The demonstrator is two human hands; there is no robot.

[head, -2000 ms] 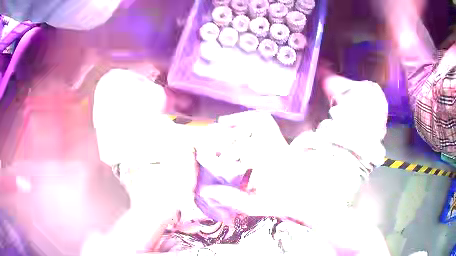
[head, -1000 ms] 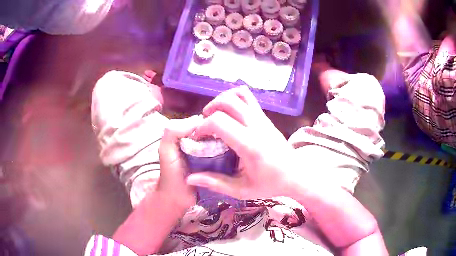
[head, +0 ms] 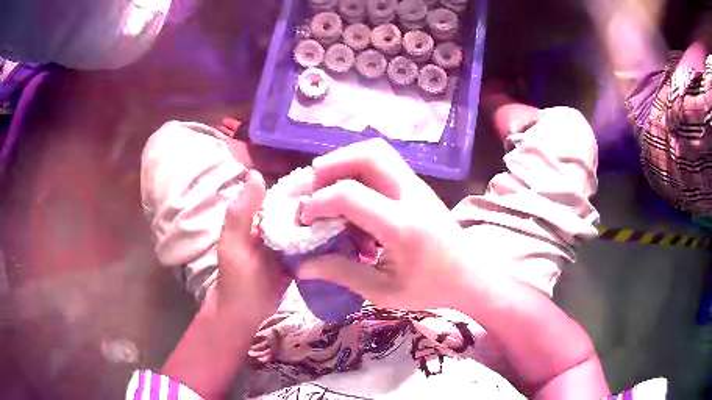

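A blue cylindrical piece [head: 328,293] with a pale scalloped ring [head: 290,215] at its upper end is held between my two hands over my lap. My left hand [head: 251,242] holds it from the left side, thumb up along the ring. My right hand [head: 382,219] grips it from the right, with fingers at the ring's central hole. Part of the blue body is hidden by my right hand. Whether ring and blue body are one piece I cannot tell.
A blue crate [head: 269,117] beyond my knees holds rows of pale scalloped ring pieces [head: 371,64] on a white liner sheet [head: 375,113]. Another person's plaid clothing [head: 679,148] is at the right. A yellow-black floor tape [head: 652,238] runs behind my right knee.
The picture has gone from overexposed to darker. Since one second ago, the held piece has tilted so the ring's top and hole face the camera more, and my left thumb has moved up and left.
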